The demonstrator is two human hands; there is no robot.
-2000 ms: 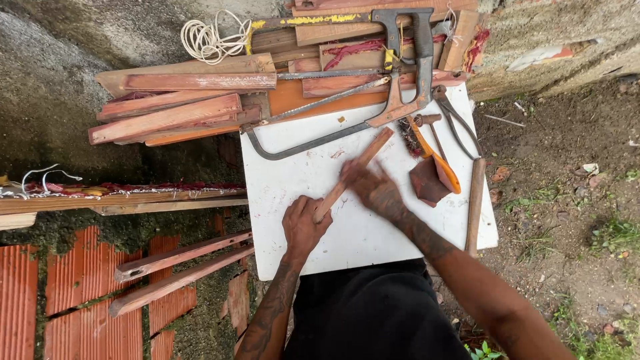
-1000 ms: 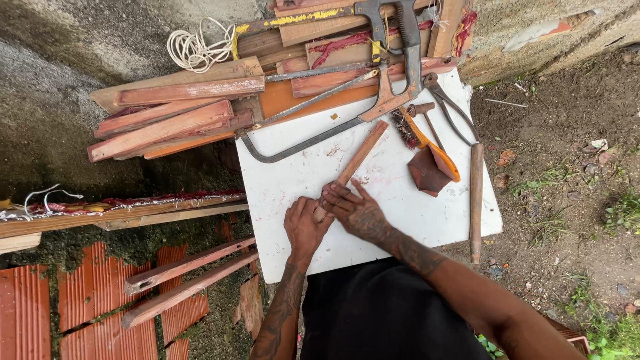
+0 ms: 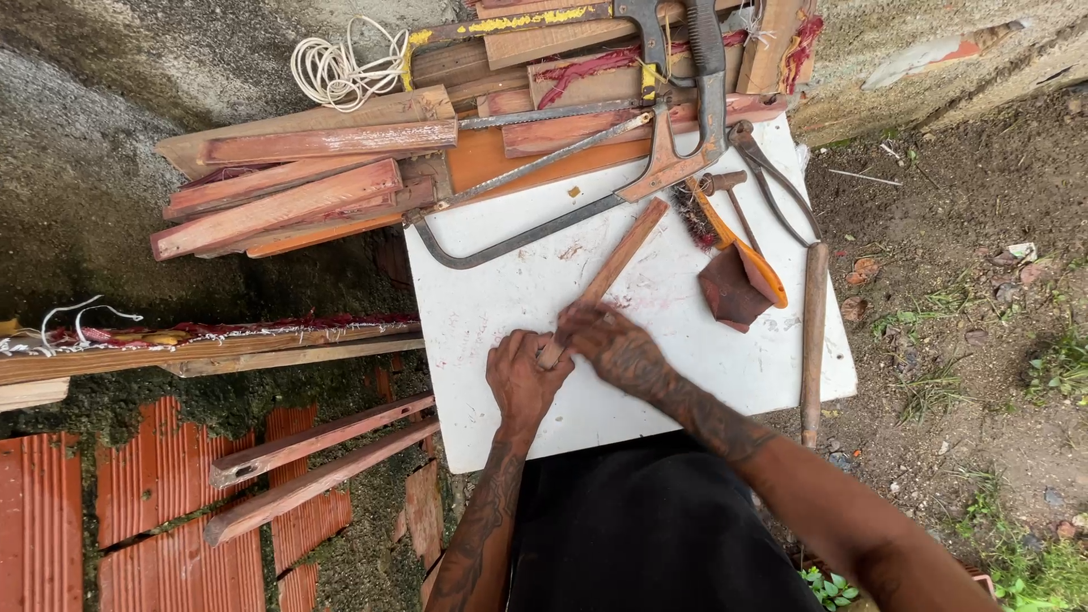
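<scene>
My left hand grips the near end of a narrow wooden strip, which slants up to the right over a white board. Blurred, my right hand lies around the strip just above the left; whether anything sits under its fingers is hidden. To the right are a folded piece of brown sandpaper, an orange-handled wire brush and a small hammer. Two hacksaws, one with a grey frame and one with a yellow-flecked frame, lie beyond the strip.
Wooden pieces are piled at the back left, near a coil of white cord. Metal pincers and a wooden handle lie along the right edge. Two wooden bars jut out at lower left, above ridged clay bricks. A rough wall stands behind.
My right hand was farther up the strip two seconds ago, came down beside the left, and is now slightly above it. The left hand keeps its hold on the near end.
</scene>
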